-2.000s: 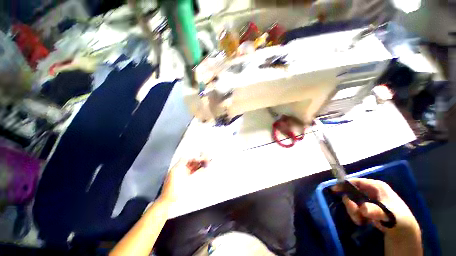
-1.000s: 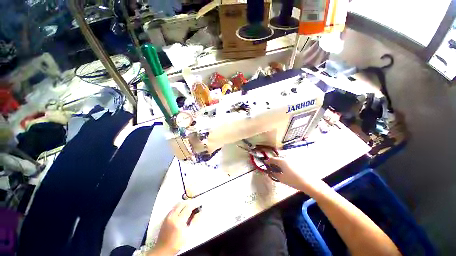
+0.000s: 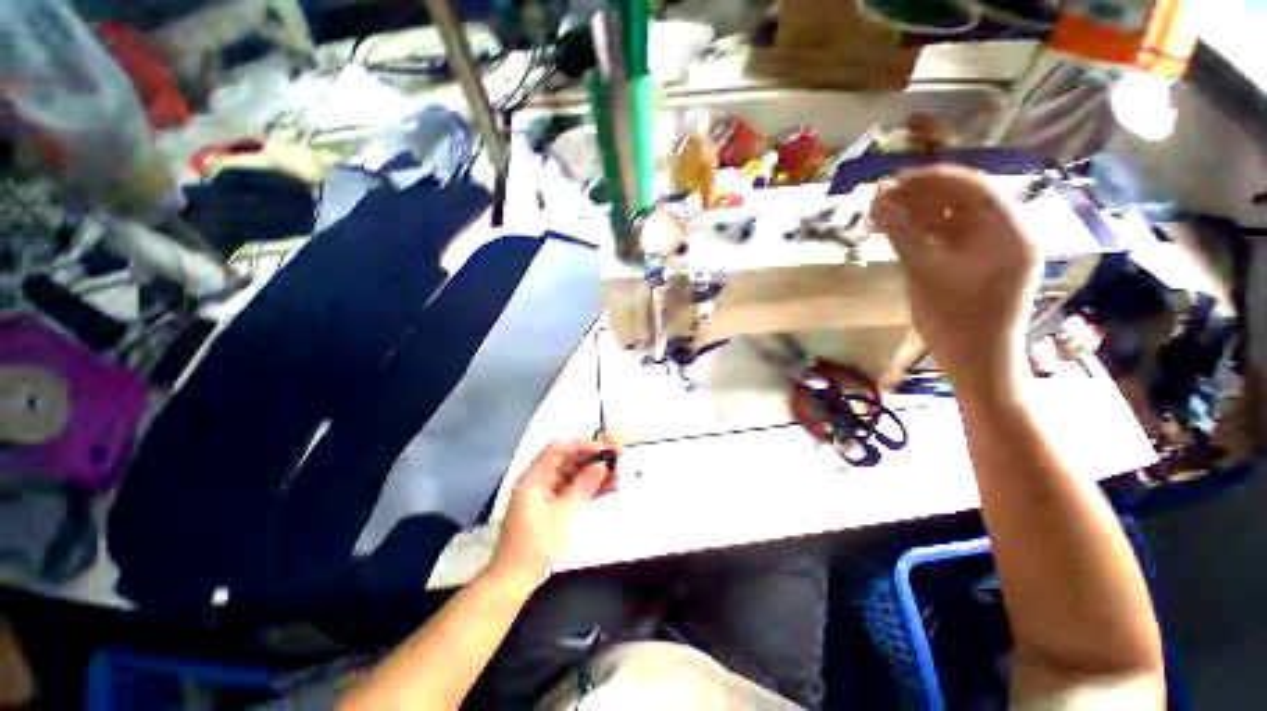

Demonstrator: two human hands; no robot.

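My left hand is low over the white table, left of its middle, with a small dark object between the fingertips; I cannot tell what it is. My right hand is raised in front of the cream-white sewing machine head; its fingers look curled and blurred, and I cannot tell if it holds anything. Scissors with red and black handles lie on the table under the machine arm. Navy panels lie at the left with a light grey-blue piece beside them.
A blue crate is at the lower right, and another blue edge shows at the lower left. A green thread cone stands beside the machine head. A purple object is at the far left. Cloth piles fill the back left.
My right hand has let go of the black-handled scissors beside the red ones and risen to the machine head. My left hand stays low on the table. The camera view has shifted.
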